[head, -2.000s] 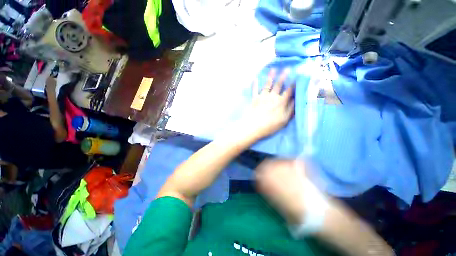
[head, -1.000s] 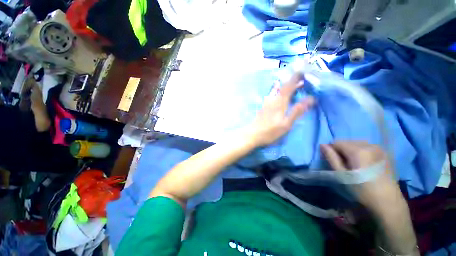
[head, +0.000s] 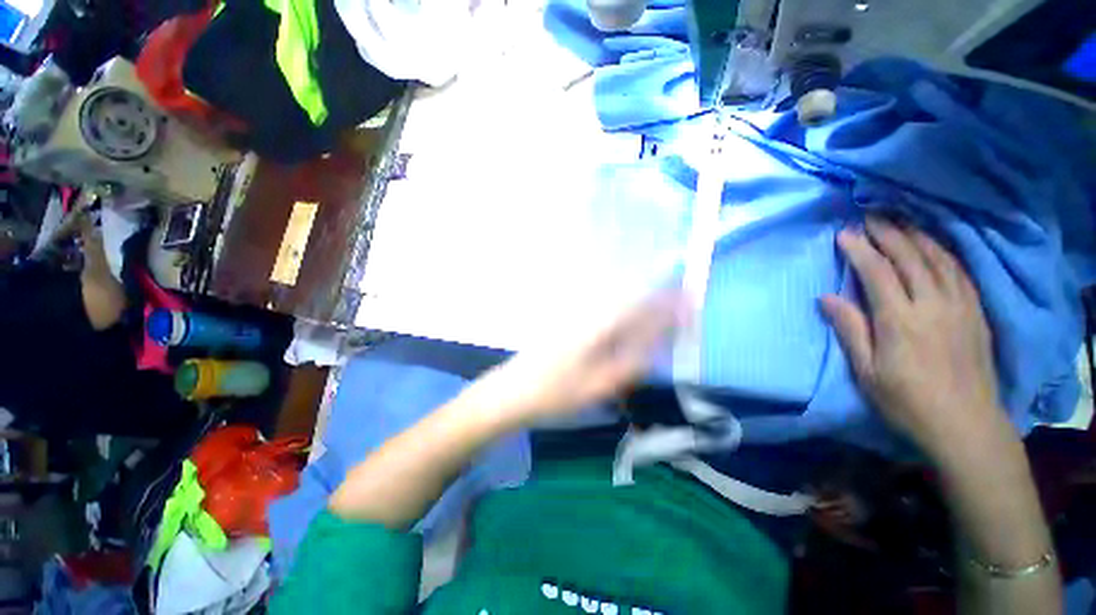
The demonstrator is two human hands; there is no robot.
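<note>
A light blue fabric panel (head: 769,318) lies on the white table under the sewing machine head (head: 889,36). A white tape (head: 701,258) runs over it from the needle area towards the lap, where it loops below the table edge. My right hand (head: 919,318) lies with spread fingers on the panel, right of the tape. My left hand (head: 625,348) is blurred at the panel's left edge beside the tape; its grip cannot be made out. Cut blue cloth (head: 385,421) lies in the lap at the left.
A white cloth bundle (head: 415,36) and black and neon garments (head: 258,78) lie at the top left. Another machine (head: 120,126), two bottles (head: 222,378) and a person's arm (head: 102,270) are farther left. A clothing heap with an orange bag (head: 240,475) is at the lower left.
The tape now lies straight down the panel instead of looping over my right wrist. My right hand has moved up and flattened on the cloth. My left hand has moved down from near the needle.
</note>
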